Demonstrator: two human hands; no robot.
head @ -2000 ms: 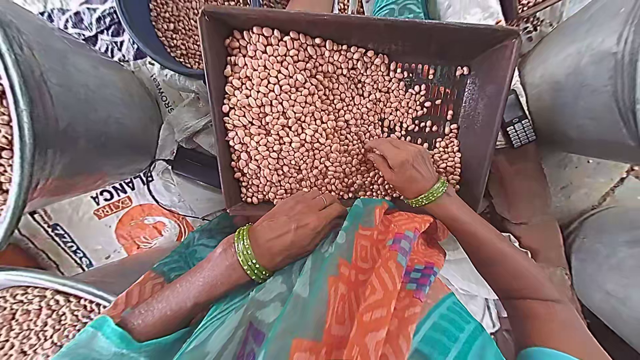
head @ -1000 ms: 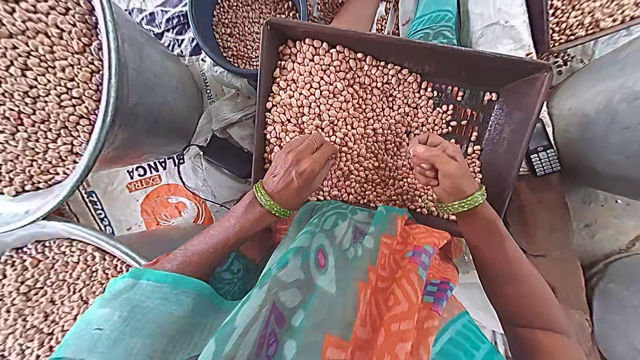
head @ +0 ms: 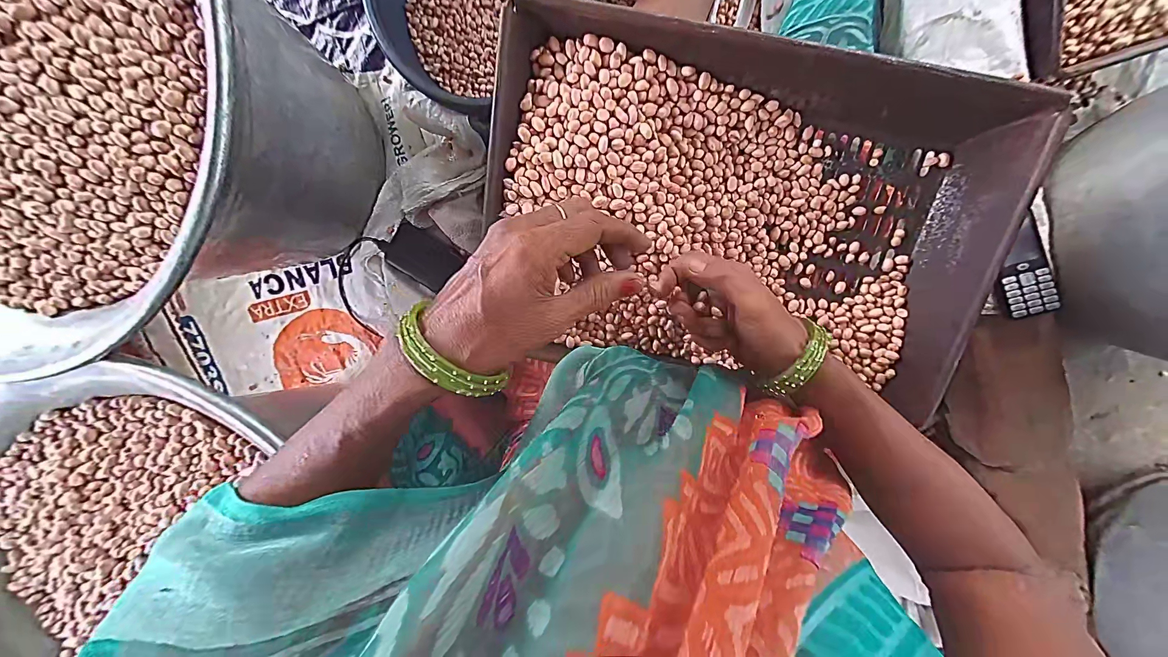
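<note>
A brown tray with a slotted bottom [head: 981,219] lies in front of me, tilted in the view. Pinkish shelled peanuts [head: 675,155] cover its left and middle; slots show through at the right. My left hand [head: 538,283] is over the near part of the peanuts, fingers curved and thumb apart from them, with nothing plainly held. Close to its thumb, my right hand [head: 730,306] is low over the peanuts with its fingers curled inward. Whether a peanut is between those fingertips cannot be made out. Green bangles are on both wrists.
Metal tubs of peanuts [head: 219,182], [head: 228,406] stand at the left. A blue basin [head: 392,46] of peanuts is beyond. A black device [head: 422,260] lies on printed sacks [head: 274,338]. A keypad phone [head: 1029,274] is right of the tray, near metal vessels [head: 1118,219].
My left hand has gone from the tray's near edge onto the peanuts, and the two hands have come close together. The view has shifted to the left.
</note>
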